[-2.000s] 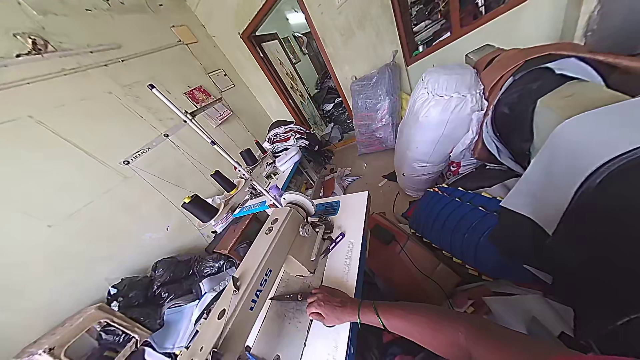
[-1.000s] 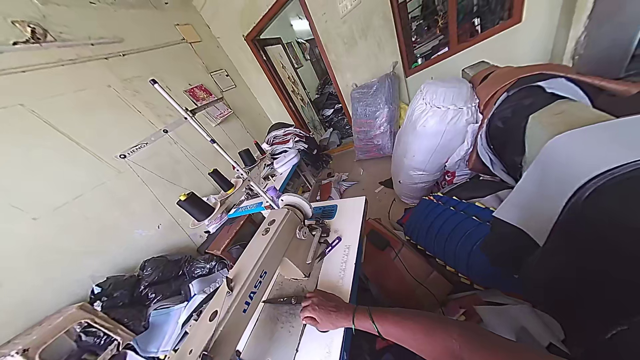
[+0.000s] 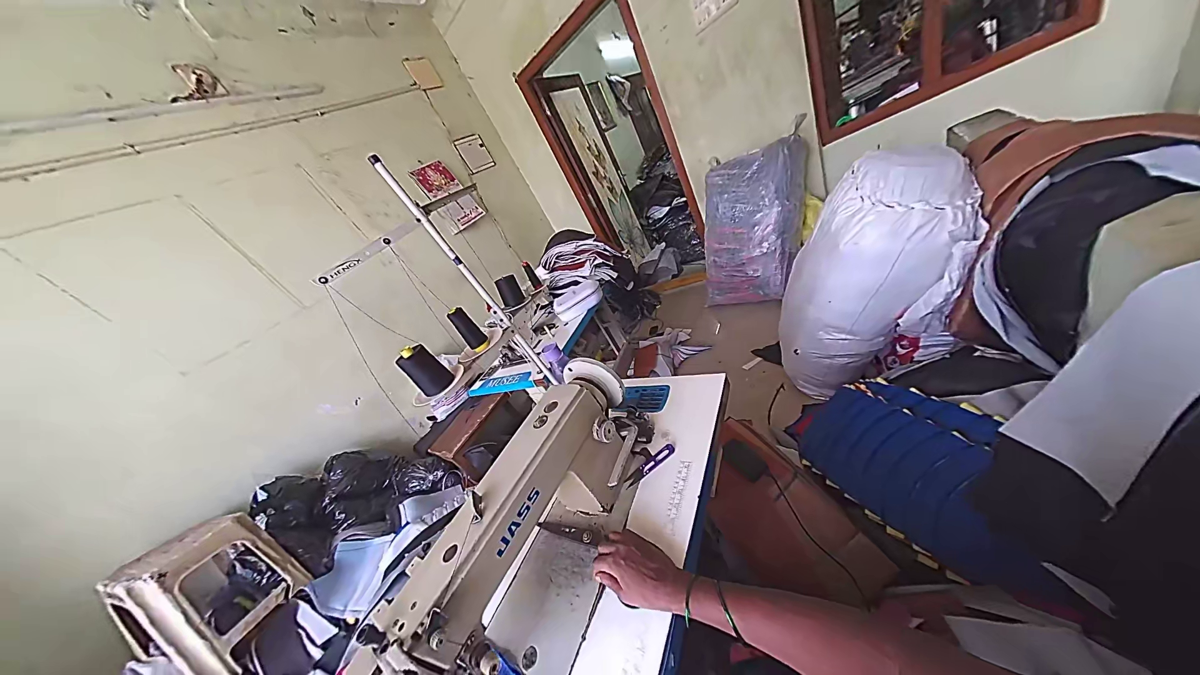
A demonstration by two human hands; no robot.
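Observation:
My right hand (image 3: 642, 572) reaches in from the lower right and is closed around the handles of dark metal scissors (image 3: 570, 532). Their blades point left, towards the arm of a beige sewing machine (image 3: 506, 511). Beneath the hand is the white sewing table (image 3: 670, 497) beside the machine's metal bed. Thread snips with a purple handle (image 3: 653, 463) lie on the table, up and right of the hand, close to a printed scale. My left hand is out of view.
Black thread cones (image 3: 425, 371) stand behind the machine. A beige plastic crate (image 3: 202, 572) and black bags (image 3: 361, 492) are at lower left. Blue bundled material (image 3: 891, 459), a large white sack (image 3: 872, 272) and a wrapped bale (image 3: 757, 220) stand right of the table.

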